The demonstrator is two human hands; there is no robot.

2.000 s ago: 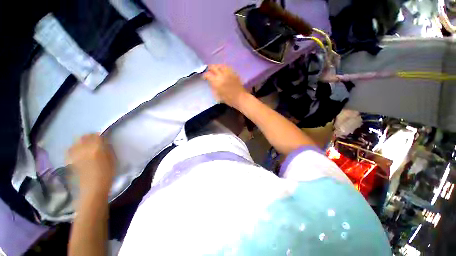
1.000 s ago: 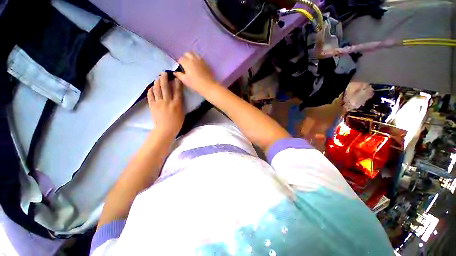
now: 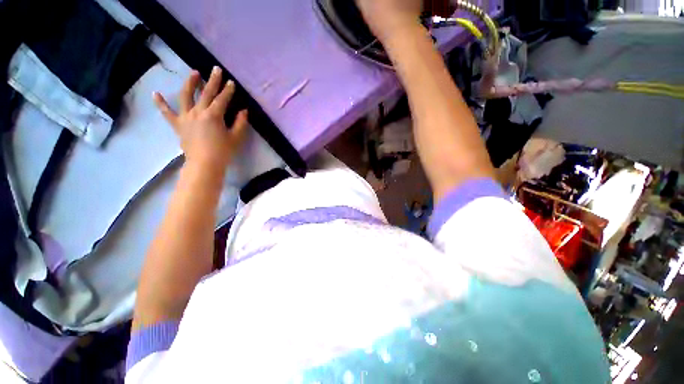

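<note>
The black garment lies with its pale grey-blue backing facing up at the left. A straight black edge strip runs along its right side down to a corner near my body. My left hand lies on the garment beside this strip, fingers spread. My right hand is at the top edge of the picture, partly cut off, over the steam iron. The iron's handle is hidden, so its grip cannot be told. A pale flap piece lies on the garment at the upper left.
The purple table cover shows right of the garment. Yellow lines and a pinkish wrapped hose run from the iron to the right. Dark cloth scraps hang beyond the table. A grey surface and a shiny red item are at the right.
My right hand has left the garment edge and moved up to the iron. My left hand has moved up and left and spread its fingers. The black edge strip now lies folded out flat.
</note>
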